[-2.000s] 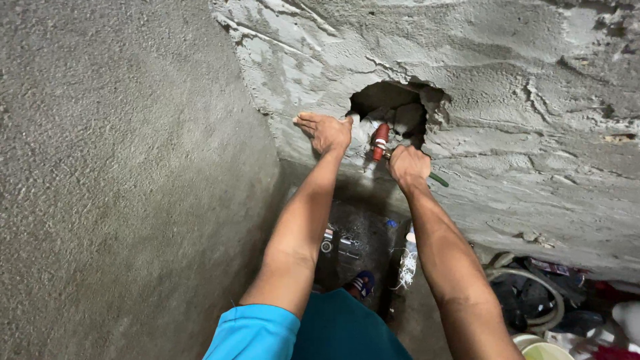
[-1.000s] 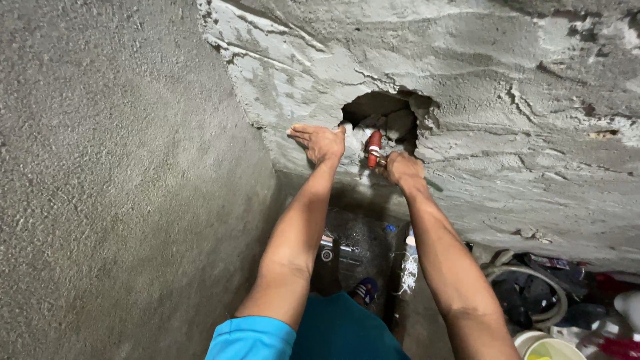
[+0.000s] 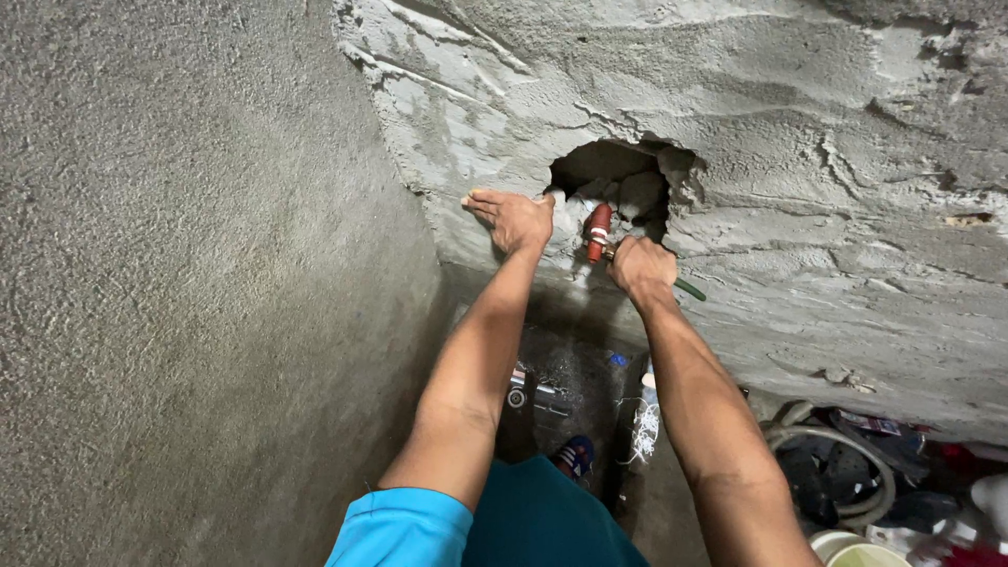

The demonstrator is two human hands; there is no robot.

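A ragged hole [image 3: 610, 169] opens in the rough plastered wall [image 3: 787, 142], with broken rubble inside. At its lower edge a red pipe fitting [image 3: 600, 220] with a white band around it sticks out. My right hand [image 3: 644, 266] is closed around a tool [image 3: 690, 290] whose green handle end shows past the fist; its metal part meets the fitting, and its jaws are mostly hidden. Left of the hole, my left hand [image 3: 516, 220] lies against the wall with fingers extended and thumb by the hole's edge, holding nothing.
A second cement wall [image 3: 236, 276] rises at the left. Below, on the wet floor, lie metal pieces [image 3: 551, 400], a round drain-like part [image 3: 516, 398], a blue scrap [image 3: 618, 359] and white stringy material [image 3: 646, 429]. At lower right are a coiled hose [image 3: 882, 472], dark bags and buckets [image 3: 866, 555].
Both hands keep about the same places, the left against the wall and the right on the tool at the fitting. Nothing has been let go.
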